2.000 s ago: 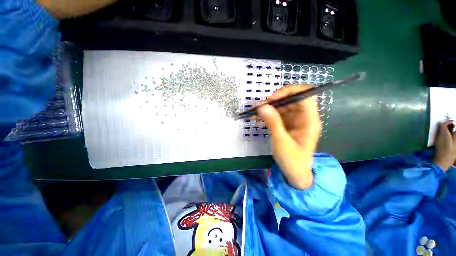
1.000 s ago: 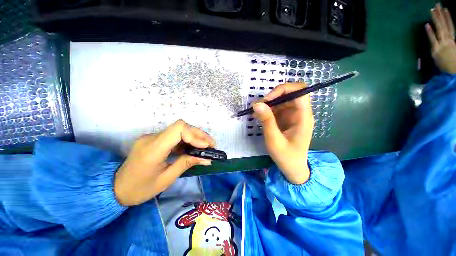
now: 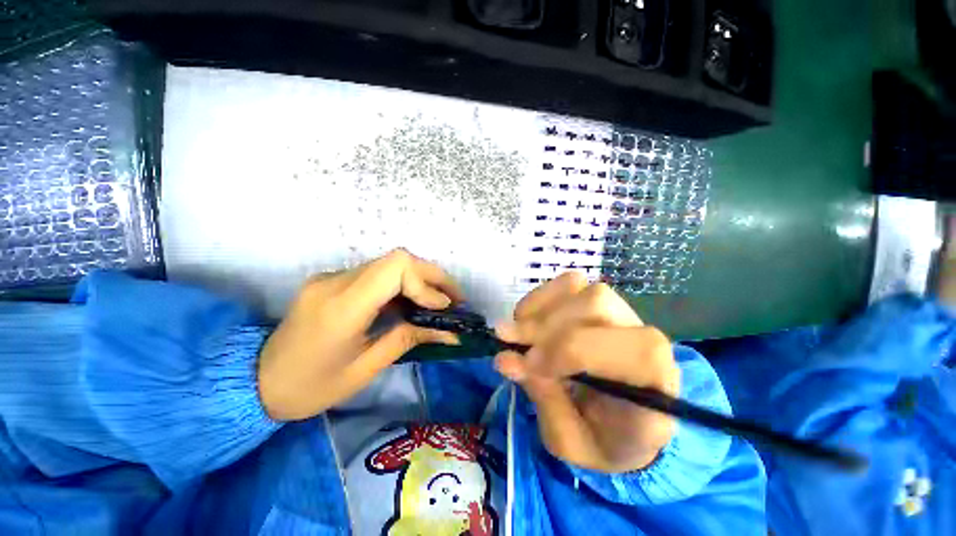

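Observation:
My left hand [image 3: 351,333] holds a small black housing [image 3: 451,319] between thumb and fingers at the near edge of the white sheet [image 3: 241,188]. My right hand [image 3: 598,366] grips dark tweezers [image 3: 723,421]; their tip end meets the right end of the housing, and the rear end points to the lower right. Whether the tip holds a tiny part cannot be told. Tiny metal parts [image 3: 446,162] lie scattered mid-sheet. Small black parts [image 3: 571,199] stand in rows in a clear blister tray [image 3: 660,209] at the sheet's right end.
A black foam tray [image 3: 419,63] runs along the far side, with black housings [image 3: 723,47] in its compartments. Spare clear blister trays [image 3: 63,188] lie at the left. A person in blue sleeves [image 3: 881,387] sits at the right, beside a white sheet [image 3: 904,246].
My right hand has moved down and left from beside the blister tray, bringing the tweezers to the housing. My left hand, out of view of the sheet at first, came in with the housing and stays there.

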